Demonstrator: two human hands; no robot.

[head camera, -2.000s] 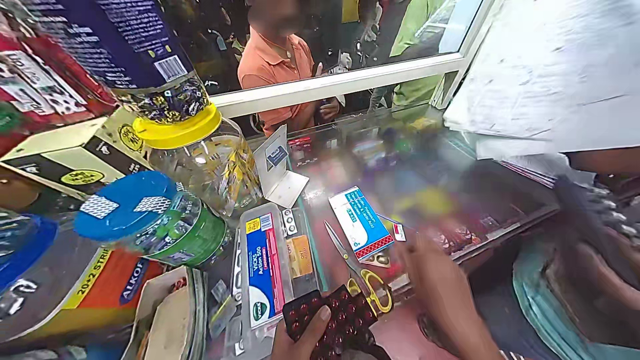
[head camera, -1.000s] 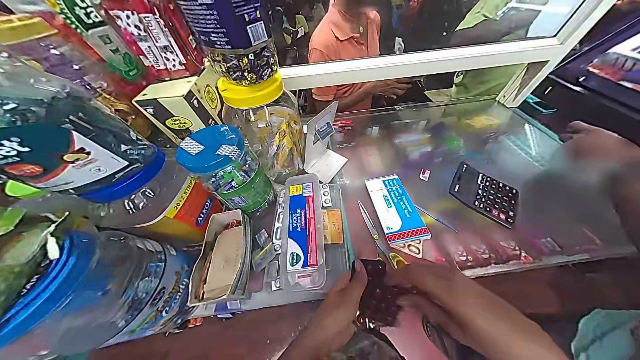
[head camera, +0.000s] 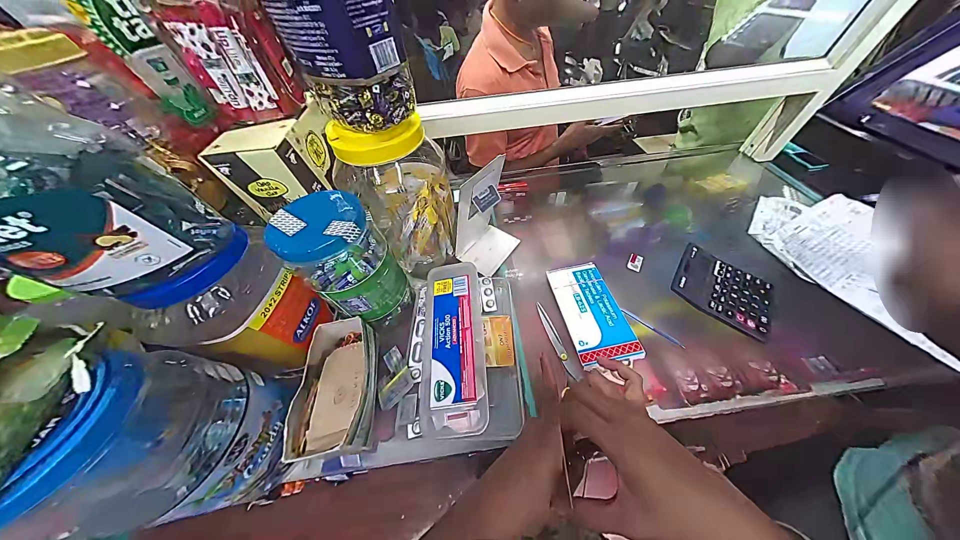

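Note:
My left hand is held edge-on over the counter's front edge, close beside my right hand. A thin upright edge shows between them; what it belongs to is unclear. My right fingers are bent at the lower end of a white and blue medicine box with a red patterned end. Scissors lie left of that box, their handles hidden by my hands. Right of the box are a thin blue pen and a black calculator. A Vicks Action 500 box sits in a clear plastic case to the left.
Sweet jars, one with a blue lid and one with a yellow lid, crowd the left beside an open carton. Papers lie at right near another person. Beyond the window frame stands a person in an orange shirt.
The dark red blister pack that my hands held earlier is no longer plainly visible. My hands have come close together. Papers lie beside the calculator again; one second ago they were not in view.

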